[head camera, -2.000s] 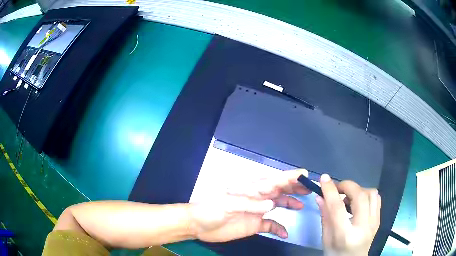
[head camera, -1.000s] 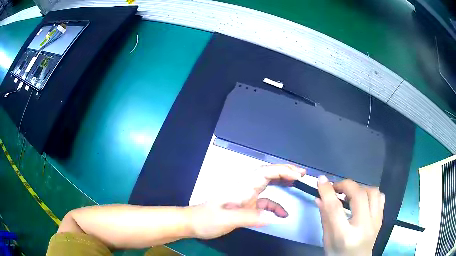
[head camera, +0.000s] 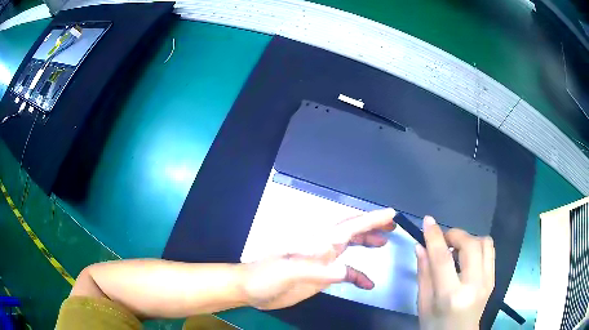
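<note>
A cover panel assembly (head camera: 387, 155) lies on a black foam pad (head camera: 223, 167), its dark-grey half away from me and its silver-white half nearer. A dark-blue seam channel (head camera: 316, 188) runs between the halves. My left hand (head camera: 323, 258) is over the silver half, fingers pointing right, fingertips at the upper-left end of a black adhesive strip (head camera: 409, 227). Whether they grip it is unclear. My right hand (head camera: 455, 277) holds the strip between thumb and fingers, its end tilted above the seam. Part of the strip is hidden by the right hand. The black end of a strip (head camera: 513, 313) also shows at the lower right.
A display cable (head camera: 352, 101) lies beyond the panel's far edge. A neighbouring open unit (head camera: 61, 61) sits on another black pad (head camera: 97, 103) at the left. A pale rail (head camera: 413, 61) runs behind. A cream slatted object (head camera: 557, 271) stands at the right.
The strip's left end was lowered flatter one second ago and is now raised and tilted again. My left fingers have straightened and moved slightly up. The far strip end at lower right has shifted.
</note>
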